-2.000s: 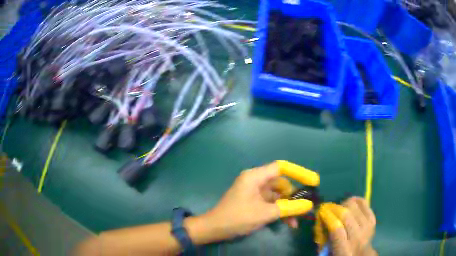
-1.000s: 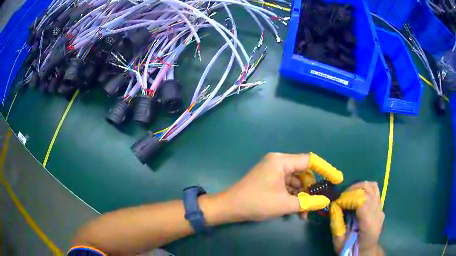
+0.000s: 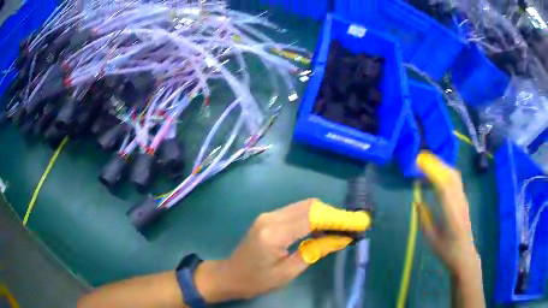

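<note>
My left hand [image 3: 300,240], with yellow finger cots and a dark wristband, pinches a small black connector housing [image 3: 345,234] between thumb and finger. A black ribbed round shell [image 3: 359,194] shows just beyond the fingertips, and pale grey-lilac cables [image 3: 359,271] hang below them. Whether the shell is also gripped cannot be told. My right hand [image 3: 447,210] is blurred, apart from the left one, beside the narrow blue bin [image 3: 432,120]. Its fingers look apart, with nothing seen in them.
A larger blue bin [image 3: 348,141] of black housings stands ahead. Wire harnesses [image 3: 150,78] lie piled at upper left, one black round connector [image 3: 144,213] nearest me. Another blue bin [image 3: 511,240] with thin cables is at the right edge, near clear plastic [image 3: 523,108].
My right hand has let go of the cables and moved up and right toward the narrow bin. My left hand still holds the housing, and the ribbed shell now shows. The view has shifted.
</note>
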